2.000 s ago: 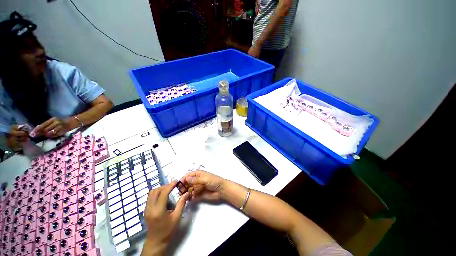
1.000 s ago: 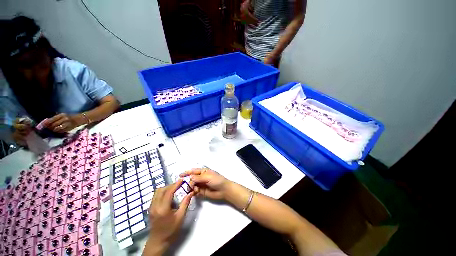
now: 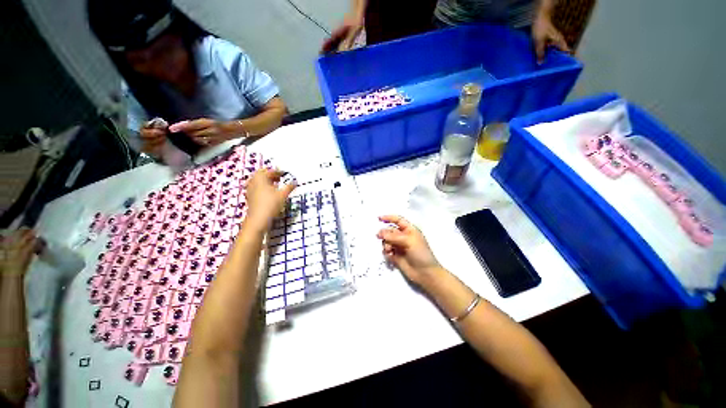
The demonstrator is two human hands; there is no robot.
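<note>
My left hand is over the far left corner of the parts tray, thumb and forefinger near each other. A small dark-edged piece shows at its fingertips; whether it is gripped or only touched I cannot tell. The tray holds rows of white rectangles, some with dark marks at the far end. My right hand is above the white table right of the tray, fingers bent and slightly apart, with nothing visible in it. Pink units with dark round spots lie massed left of the tray, partly behind my left forearm.
A phone lies right of my right hand. A clear bottle and yellow jar stand by two blue bins. A person sits across the table; another's hands touch the far bin. Another person's arm is at the left edge.
My hands have parted; the left moved to the tray's far end, the right stays right of the tray. The view has swung left and down. The standing person's hands are now at the far bin.
</note>
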